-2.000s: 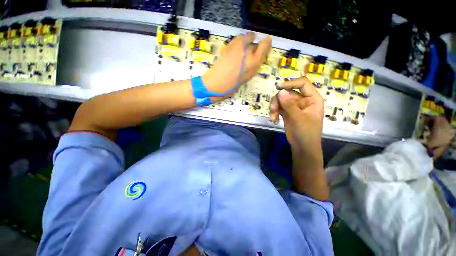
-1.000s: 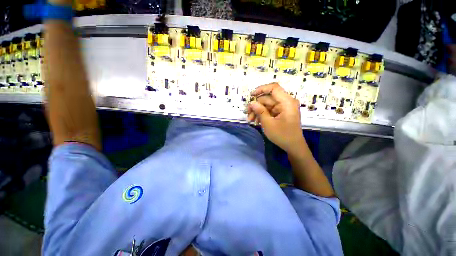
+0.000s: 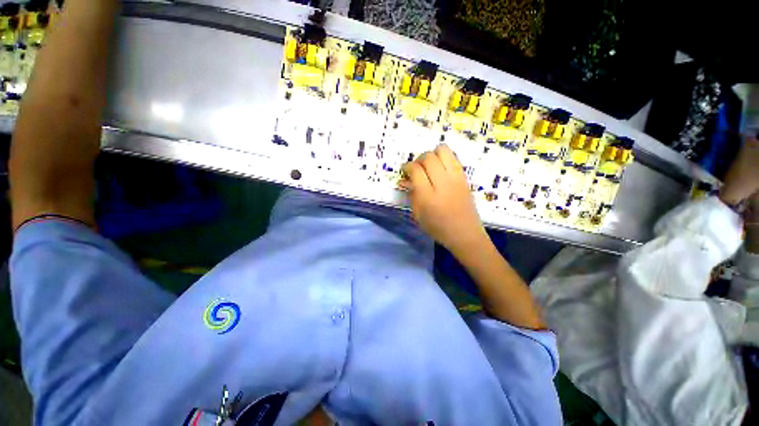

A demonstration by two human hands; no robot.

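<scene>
A long cream-white circuit board panel (image 3: 333, 125) lies on the grey metal track in front of me, with a row of yellow-taped blocks (image 3: 418, 86) and black parts along its far edge. My right hand (image 3: 434, 187) is over the panel's near half, left of its middle, fingers bent together and pointing down at the board. Whether a small part is between the fingertips cannot be told. My left forearm reaches up past the top left edge; the left hand is out of the picture.
Behind the track are heaps of silver (image 3: 404, 18), orange-gold (image 3: 503, 23) and dark green parts. Another board panel (image 3: 12, 54) lies at far left, partly behind my arm. A person in white sleeves (image 3: 682, 250) sits close at right.
My left arm has moved from over the panel to the upper left, taking the hand out of view. My right hand has moved left and lies lower on the boards. The view has tilted.
</scene>
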